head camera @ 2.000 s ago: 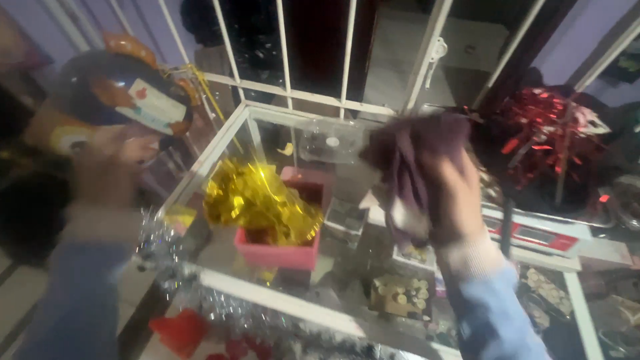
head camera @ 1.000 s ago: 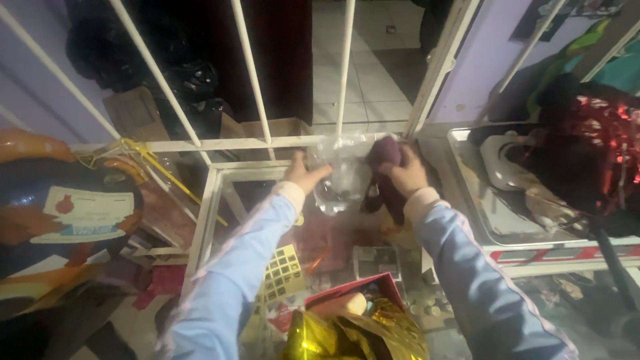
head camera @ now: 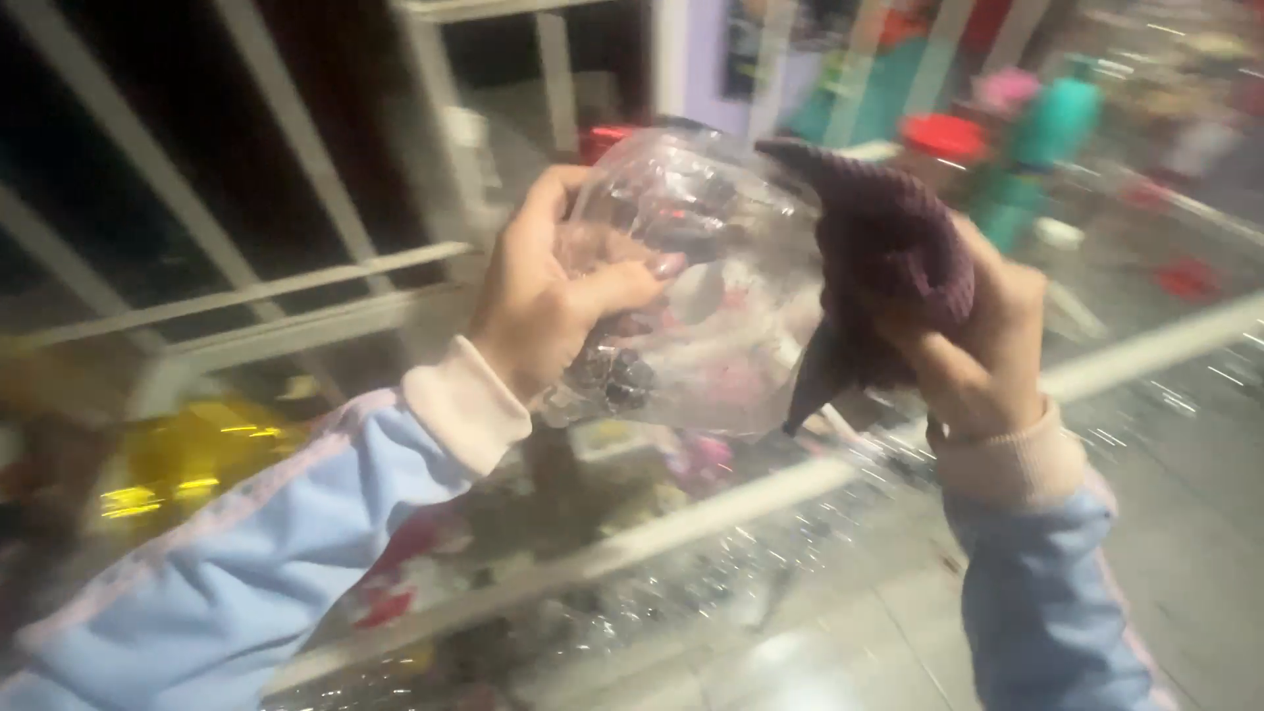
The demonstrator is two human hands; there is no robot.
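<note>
A clear plastic container or bag (head camera: 731,336), see-through and wrinkled, is in my left hand (head camera: 563,286), whose thumb presses on its near side. A small dark thing shows at its lower left, too blurred to name. My right hand (head camera: 978,346) grips a bunched dark purple cloth (head camera: 889,257) close against the right side of the clear plastic. Both hands are raised above a glass-topped case with a white frame (head camera: 731,509). The fingers of my right hand are partly hidden behind the cloth.
Gold foil (head camera: 197,454) lies at the left. White metal bars (head camera: 207,148) stand behind the case. Silver tinsel (head camera: 691,583) runs along its near edge, above a tiled floor (head camera: 869,632). A red lid (head camera: 945,138) and a teal bottle (head camera: 1052,128) are at the upper right.
The view has swung to the right. Two seconds ago only my right hand held the cloth; one second ago the clear plastic was at my left hand. Now both things are raised together over the case.
</note>
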